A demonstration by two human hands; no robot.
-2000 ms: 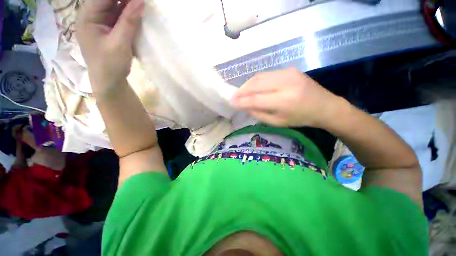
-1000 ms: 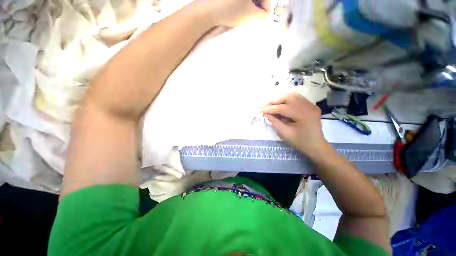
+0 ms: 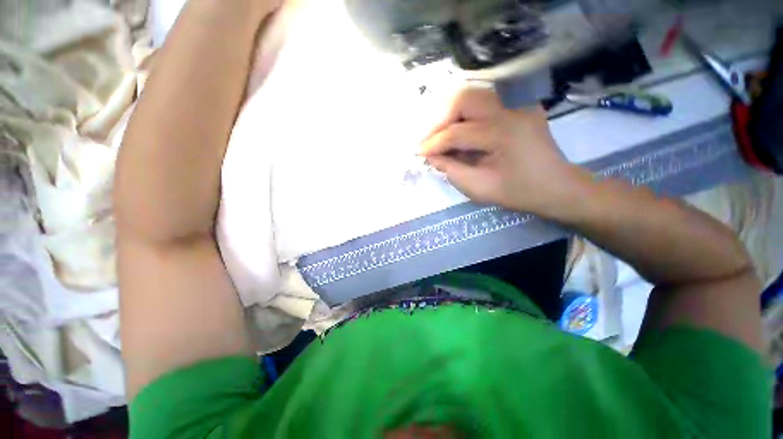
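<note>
The cream fabric [image 3: 343, 180] lies nearly white with glare on the table in front of me and hangs over its front edge at the left. My right hand [image 3: 489, 154] is on it below the machine head, with thumb and fingertips pinched together at the fabric. Small grey marks show beside the fingertips. My left forearm runs up along the fabric's left side, and my left hand is cut off by the top edge. The sewing machine head [image 3: 464, 34] is dark and blurred at the top; the needle cannot be made out.
A heap of cream fabric [image 3: 69, 197] fills the left. The ruler strip [image 3: 412, 249] runs along the front edge. Right of the machine are black pieces [image 3: 618, 64], green-blue snips [image 3: 635, 102], a red stick [image 3: 671, 36] and scissors [image 3: 717, 69] with red handles.
The view has shifted from the fabric heap to the machine, then tilted. My right hand has come onto the fabric below the machine head. My left hand has gone out past the top edge.
</note>
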